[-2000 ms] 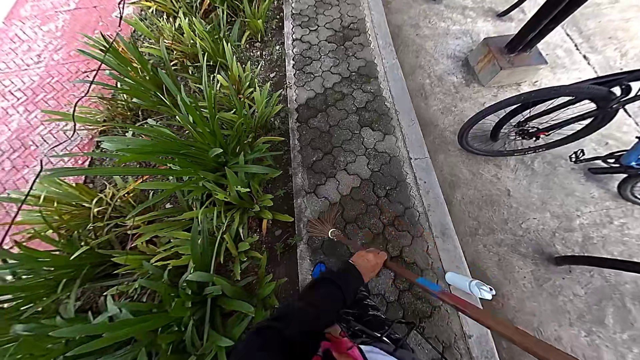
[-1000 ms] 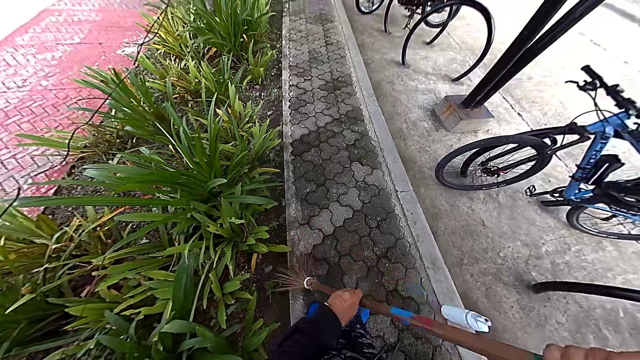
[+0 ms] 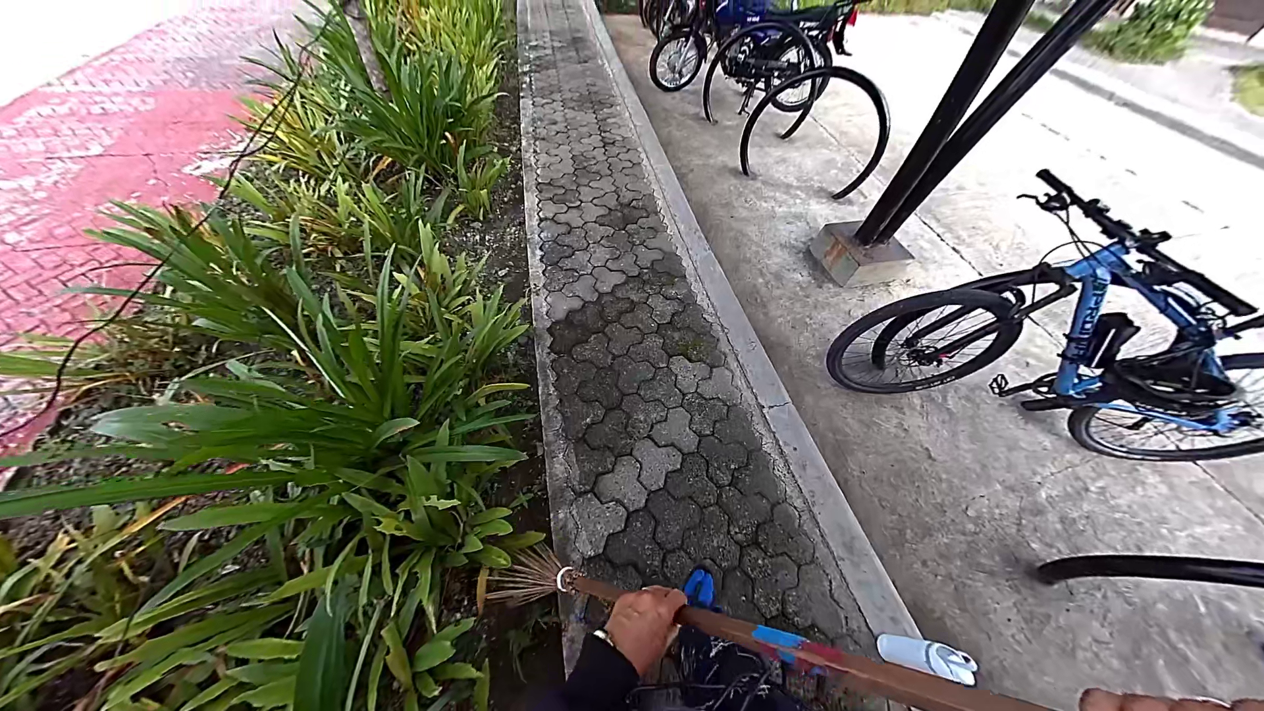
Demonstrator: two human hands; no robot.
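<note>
My left hand (image 3: 644, 624), in a dark sleeve, grips the brown wooden handle of a stick broom (image 3: 750, 637). The thin bristles (image 3: 531, 577), bound by a white ring, fan out to the left over the soil edge beside the plants. Blue and red bands mark the handle. At the bottom right edge my right hand (image 3: 1136, 701) shows only in part, by the far end of the handle; its grip is cut off by the frame. A white rolled or folded item (image 3: 926, 658) lies on the curb just behind the handle.
Long-leaved green plants (image 3: 365, 395) fill the bed at left. A grey block-paved path (image 3: 652, 395) runs ahead, edged by a concrete curb (image 3: 780, 425). To the right are a blue bicycle (image 3: 1091, 316), black hoop racks (image 3: 879, 109) and dark posts on a concrete base (image 3: 859, 255).
The broom's bristles have moved left from the paving to the bed's edge. My right hand has come into view at the lower right. The view has tilted up.
</note>
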